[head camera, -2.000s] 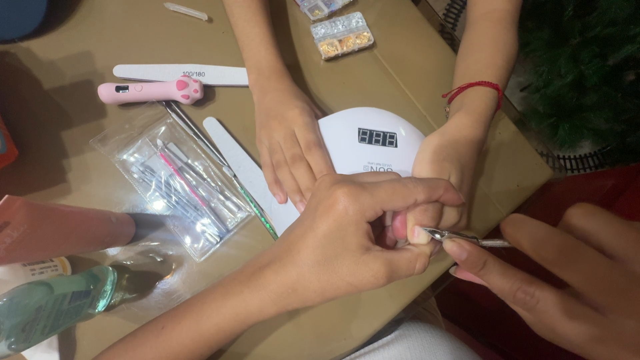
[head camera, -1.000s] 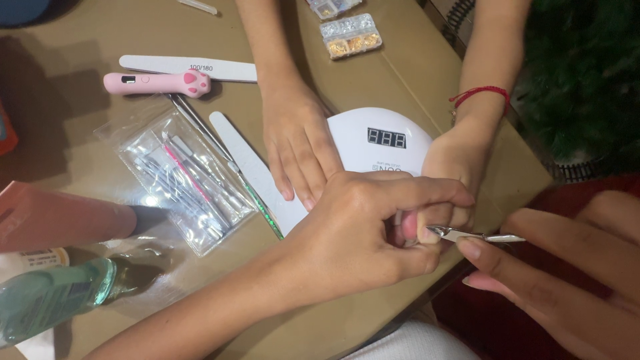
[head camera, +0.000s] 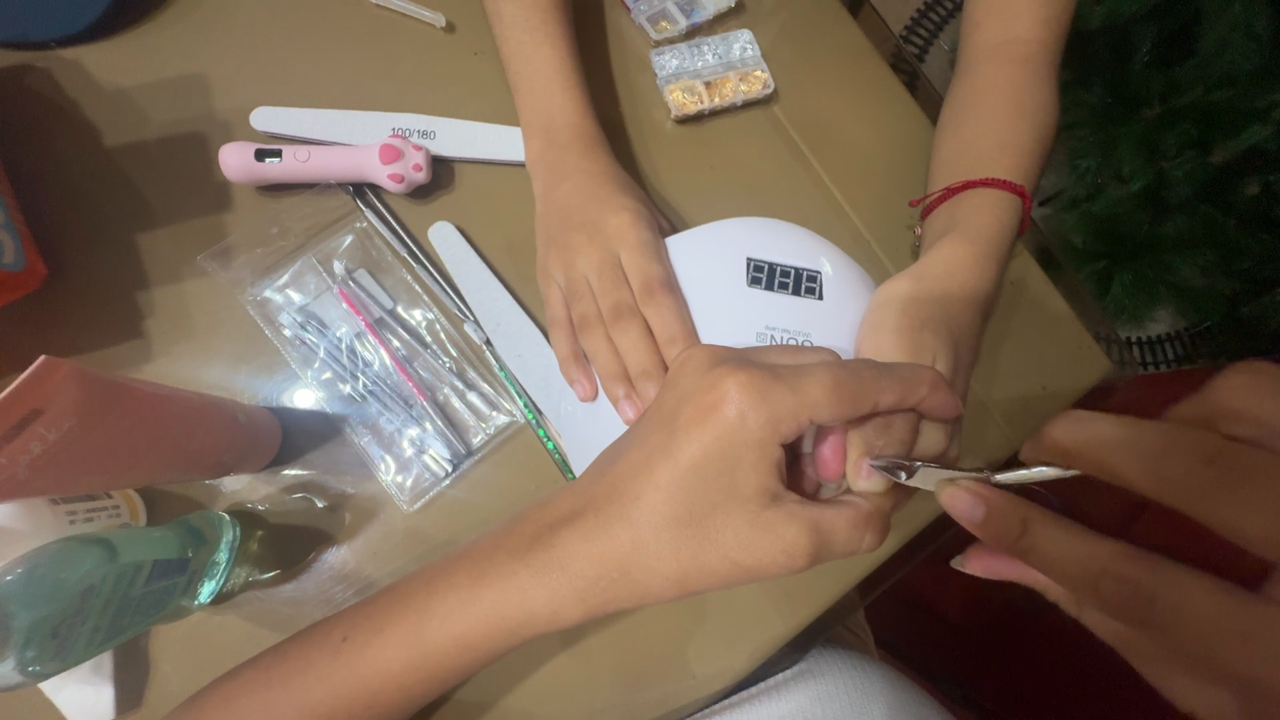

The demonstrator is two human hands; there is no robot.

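Note:
My left hand is wrapped around the fingers of another person's hand, which wears a red string bracelet. Metal cuticle nippers are in my right hand, their tip touching the edge of a fingernail on that hand. Behind my left hand sits a white UV/LED nail lamp with a digit display, partly covered. The person's other hand lies flat beside the lamp, partly over a white nail file.
Left of the hands are a clear pouch of nail tools, a pink paw-shaped handheld device, another nail file, a pink tube and a green bottle. Small decoration boxes stand at the back. The table edge runs below the nippers.
Both hands keep their hold, and the nippers remain at the same fingertip with only slight shifts. The person's hands stay beside and in front of the lamp.

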